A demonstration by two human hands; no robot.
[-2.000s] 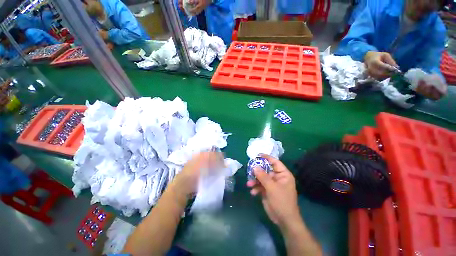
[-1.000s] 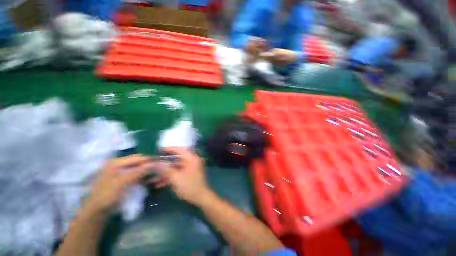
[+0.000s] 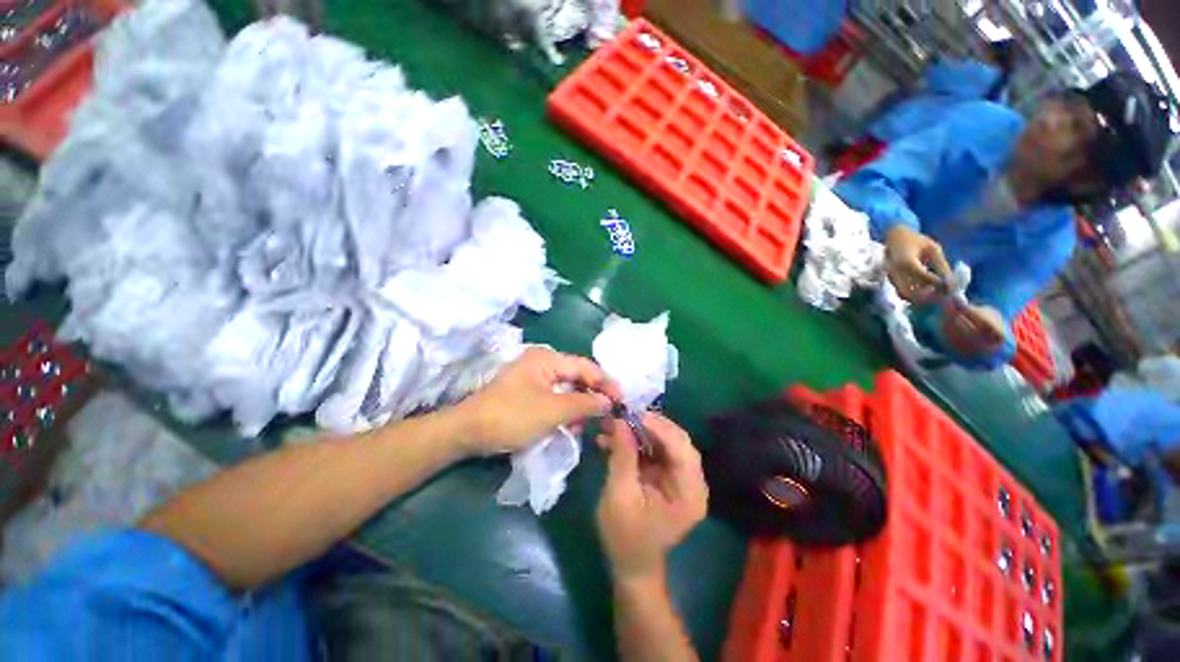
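My left hand and my right hand meet in front of me, both on a small shiny metal part mostly hidden by the fingers. A crumpled white wipe hangs below my left hand. A small white bundle lies just beyond my hands. A large heap of white cloths lies to the left. Three shiny parts lie apart on the green bench, one of them nearest the bundle.
A black fan stands right of my hands, beside stacked red trays. Another red compartment tray lies across the bench. A person in a blue smock works opposite. A red tray with shiny parts is low at left.
The view has turned and tilted. My left hand has come from the white heap to meet my right hand at the part. Three loose parts now show beyond the bundle, against two in the oldest frame.
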